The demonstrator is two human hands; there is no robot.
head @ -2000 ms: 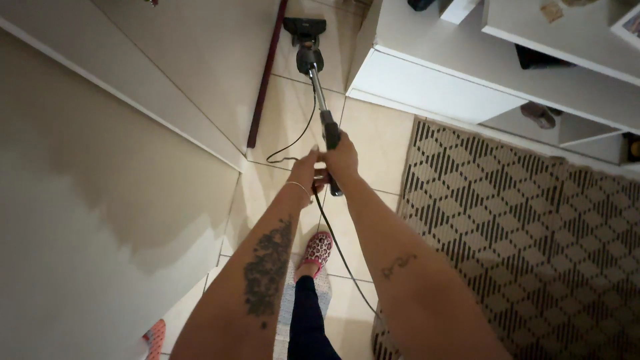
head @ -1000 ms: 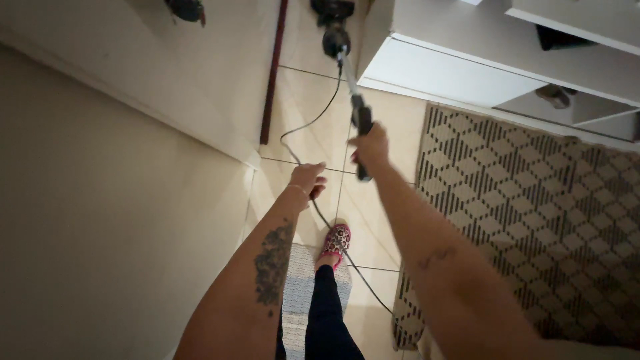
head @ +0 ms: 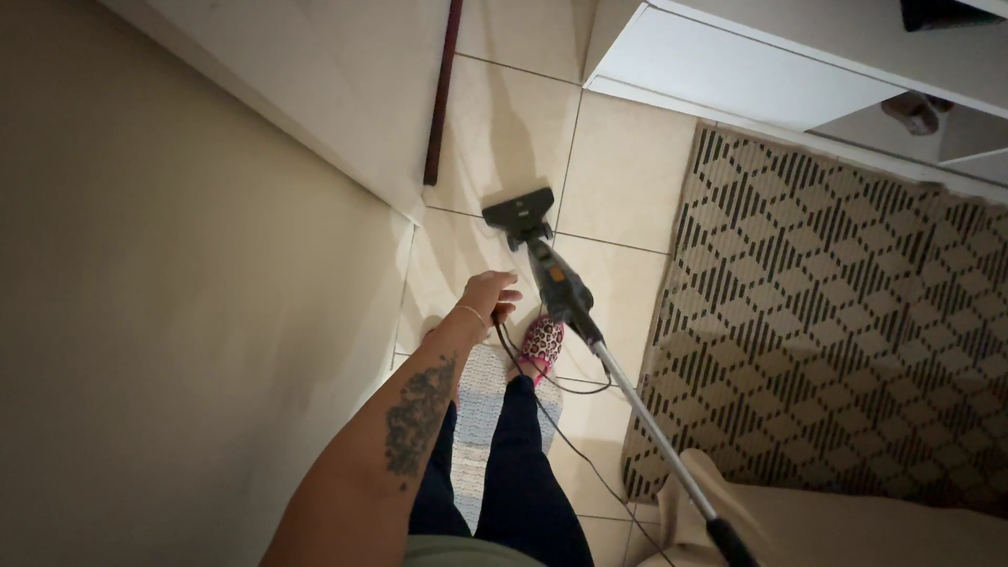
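Observation:
A corded stick vacuum cleaner (head: 561,287) slants across the tiled floor, its black floor head (head: 520,213) near the wall corner and its metal tube running down to a black handle (head: 728,539) at the bottom right edge. My left hand (head: 492,298), with a thin bracelet at the wrist, is left of the vacuum body, its fingers curled around the black power cord (head: 567,445). The cord loops past a leopard-print slipper (head: 543,339) and on to the lower right. My right hand is out of view, so its hold on the handle is hidden.
A patterned rug (head: 819,315) covers the floor at right, below a white shelf unit (head: 724,55) holding shoes (head: 912,113). A pale wall (head: 236,276) stands at left, with a dark red strip (head: 441,102) beyond its corner. Beige fabric (head: 787,512) lies lower right. My feet are on a striped mat (head: 472,441).
The vacuum's floor head has come back from the far end of the tiles toward my feet. My right hand, on the handle in earlier frames, has left the view. My left hand stays low with the cord.

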